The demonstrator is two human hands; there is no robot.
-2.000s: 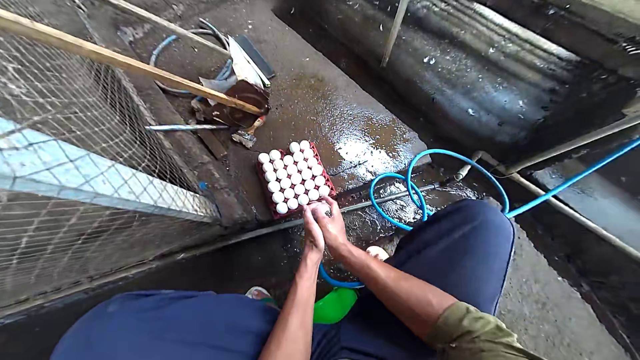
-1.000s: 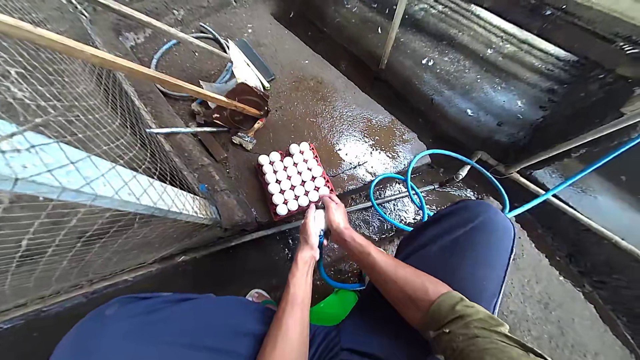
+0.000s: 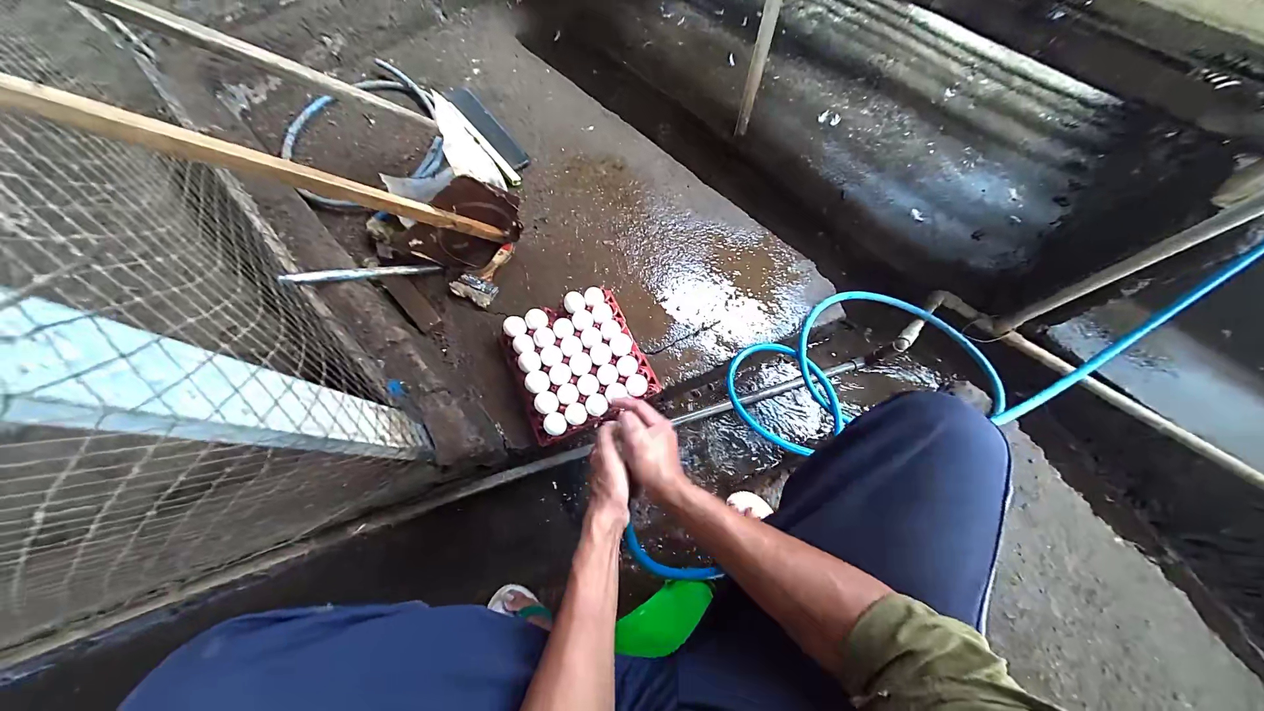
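Note:
My left hand (image 3: 609, 472) and my right hand (image 3: 650, 449) are pressed together just below the near edge of a red egg tray (image 3: 637, 348). Whatever lies between the palms is hidden, so I cannot tell if they hold anything. White eggs (image 3: 571, 352) stand in rows in the tray, which rests on the wet concrete floor. A blue hose (image 3: 660, 567) curves up toward my hands from below; its end is out of sight. Under my right forearm is part of a bright green object (image 3: 664, 617), perhaps a basin.
Blue hose loops (image 3: 736, 380) lie right of the tray, beside a metal pipe (image 3: 780, 391). Wire netting (image 3: 99, 247) and a pale blue beam (image 3: 197, 380) stand at left. A wooden pole (image 3: 247, 170) reaches toward a brown object (image 3: 484, 212). A grey hose (image 3: 296, 133) lies coiled behind it.
A second ago the hose ran up to my hands with a pale thing at my left hand; now my palms are together and that thing is hidden. The tray of eggs has not moved.

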